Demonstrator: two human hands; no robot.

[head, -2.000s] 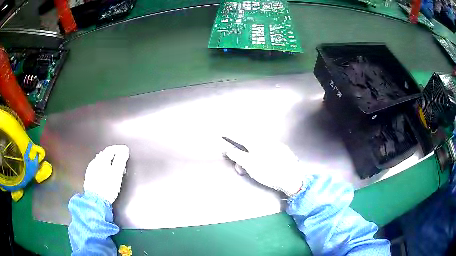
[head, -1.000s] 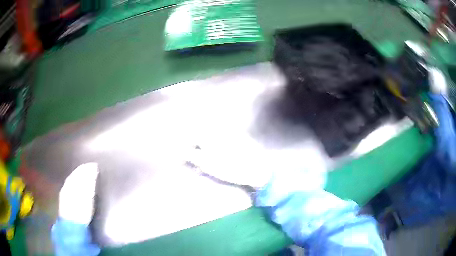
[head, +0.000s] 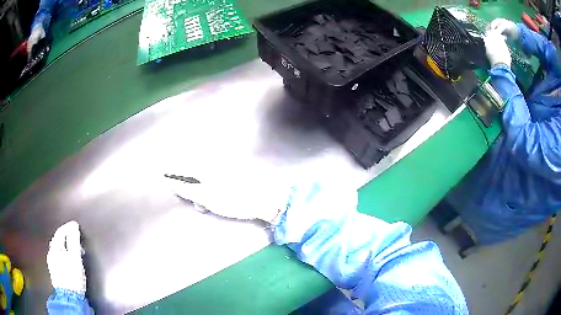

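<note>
My left hand (head: 66, 257), in a white glove, rests on the shiny steel plate (head: 147, 147) at the lower left, its fingers together; I see nothing in it. My right hand (head: 237, 198), also white-gloved, lies over the middle of the plate and holds a thin dark tool, possibly tweezers (head: 183, 178), whose tip points left. Its glove is partly washed out by glare. A green printed circuit board (head: 190, 27) lies beyond the plate at the upper left.
Black bins (head: 301, 74) with dark flat pieces (head: 347, 43) stand right of the plate. A black fan (head: 444, 44) is behind them. Another person in a blue smock (head: 523, 123) works at right; another's gloved hand (head: 37, 37) shows upper left. A yellow-blue object (head: 11, 280) is at lower left.
The view has swung right, so the board, bins and yellow-blue fan sit further left and more of the person at right shows. My hands remain over the plate, the tool still in my right hand.
</note>
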